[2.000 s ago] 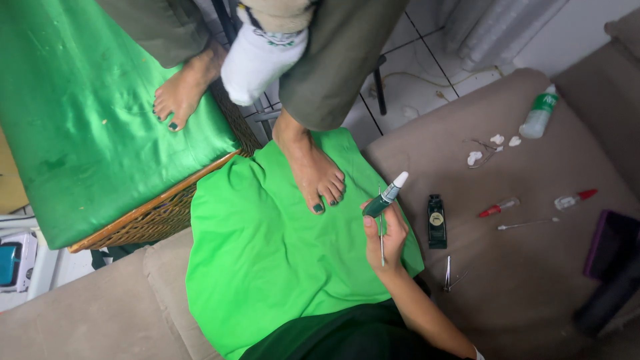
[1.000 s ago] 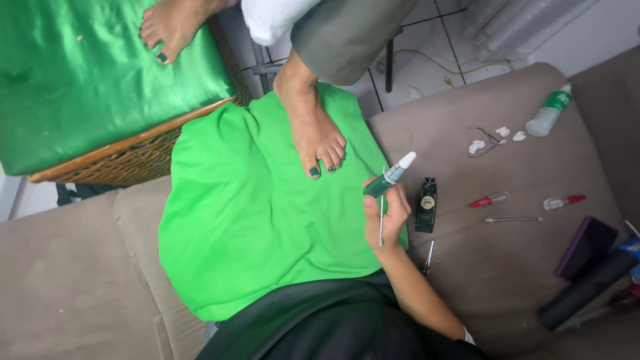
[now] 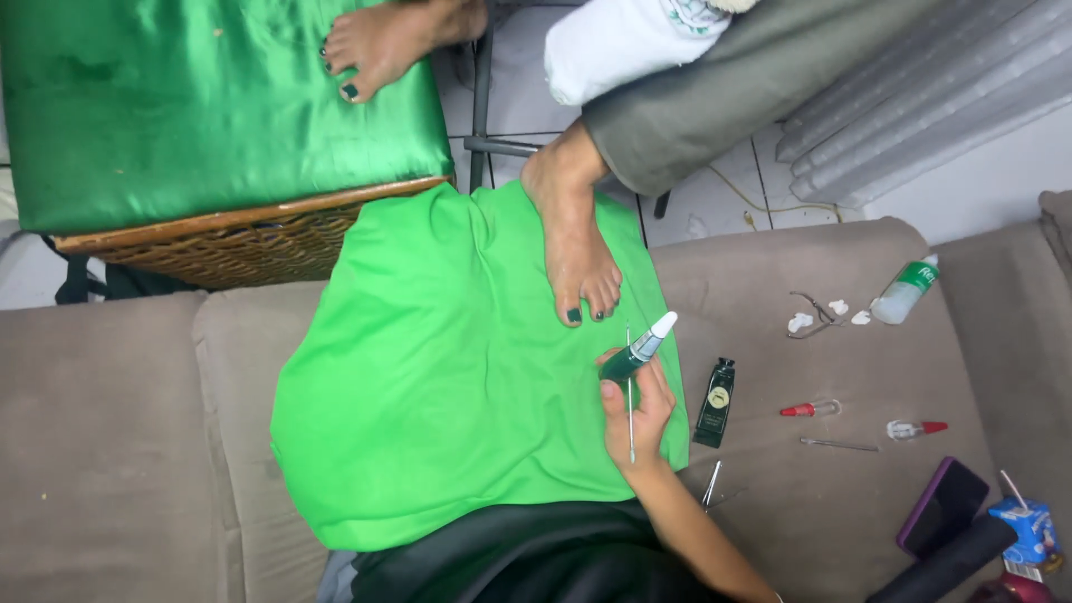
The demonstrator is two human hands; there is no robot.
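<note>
My right hand [image 3: 641, 410] is closed around a dark green nail polish bottle [image 3: 626, 362] with a white cap, which points up and right. A thin metal nail tool [image 3: 631, 423] is also held across the fingers. Just above the hand, another person's bare foot [image 3: 578, 247] rests on a bright green cloth [image 3: 419, 377] over my lap. Its big toenail is dark green, and hand and foot are apart. The person's other foot [image 3: 381, 46], also with dark green polish, lies on a shiny green cushion [image 3: 226, 117]. My left hand is out of view.
On the sofa [image 3: 779, 335] at right lie a dark green tube [image 3: 714, 402], cuticle nippers [image 3: 816, 316], cotton bits [image 3: 800, 322], a green-labelled bottle [image 3: 904, 291], two red-tipped vials [image 3: 811, 409], a metal stick [image 3: 839, 444], metal tweezers [image 3: 712, 483], a phone [image 3: 944, 507] and a drink carton [image 3: 1028, 532].
The other person's trouser leg and the white-socked small foot have shifted right relative to the foot on my lap. My right hand still holds the bottle and tool. The view has shifted.
</note>
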